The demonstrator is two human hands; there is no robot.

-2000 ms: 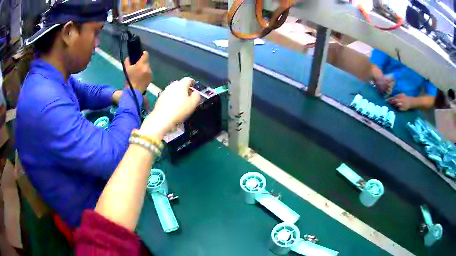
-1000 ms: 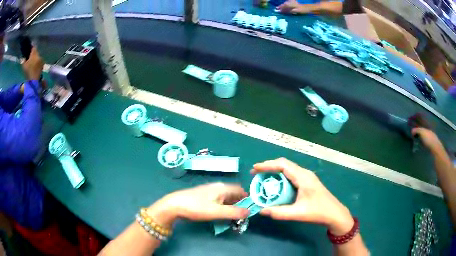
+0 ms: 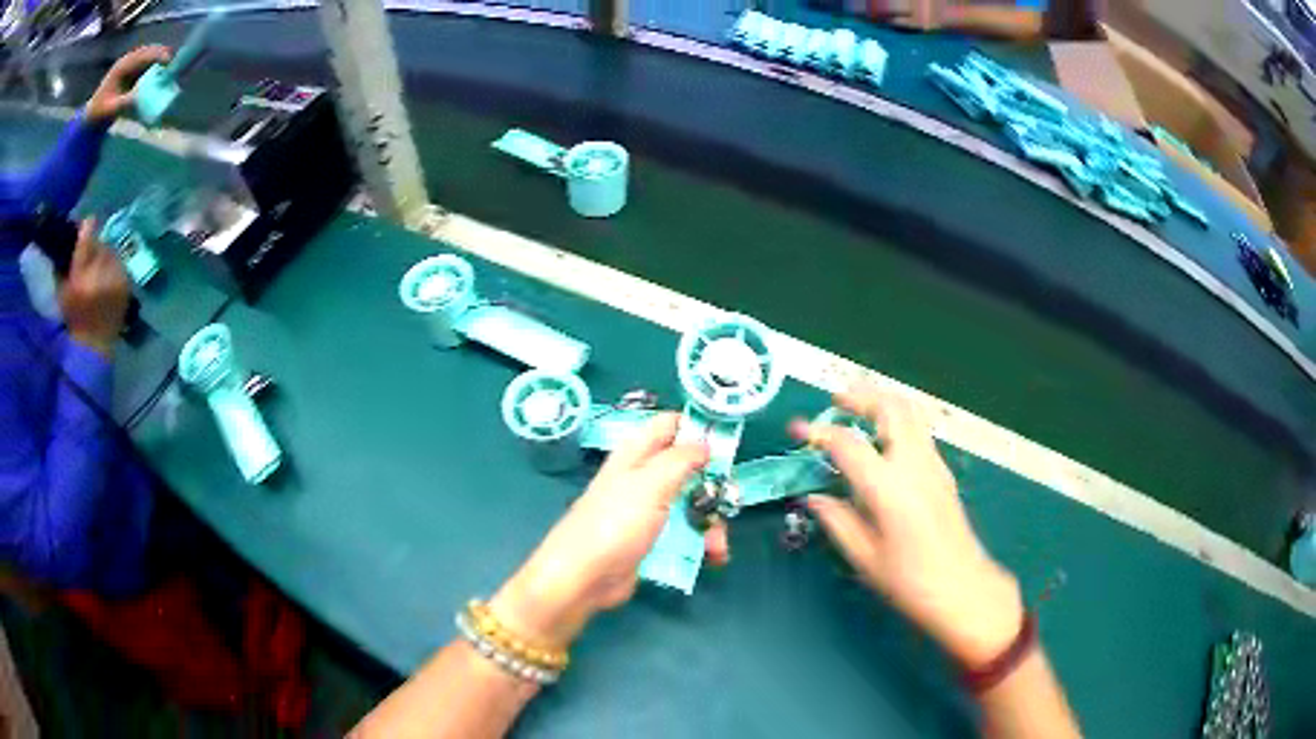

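My left hand [image 3: 613, 527] holds a turquoise fan unit [image 3: 729, 367] by its handle, with the round head up and away from me. A small dark and metallic part [image 3: 713, 500] shows at the handle, beside my fingers. My right hand [image 3: 909, 527] is just right of it, blurred, with fingers spread around the head end of a second fan unit [image 3: 787, 475]. That unit's handle points left behind the held one, and its head is mostly hidden by my fingers. I cannot tell if my right hand grips it.
Fan units stand at left on the green bench [image 3: 361, 549], near a black machine [image 3: 274, 181]. A worker in blue [image 3: 72, 433] is at far left. A pale rail [image 3: 577, 296] with a post borders the belt. Small glittering parts [image 3: 1237, 693] lie at right.
My left hand now holds the fan unit by its handle, raised and turned head-up. My right hand has left its head and is at a second unit. The worker at left has lifted a turquoise unit.
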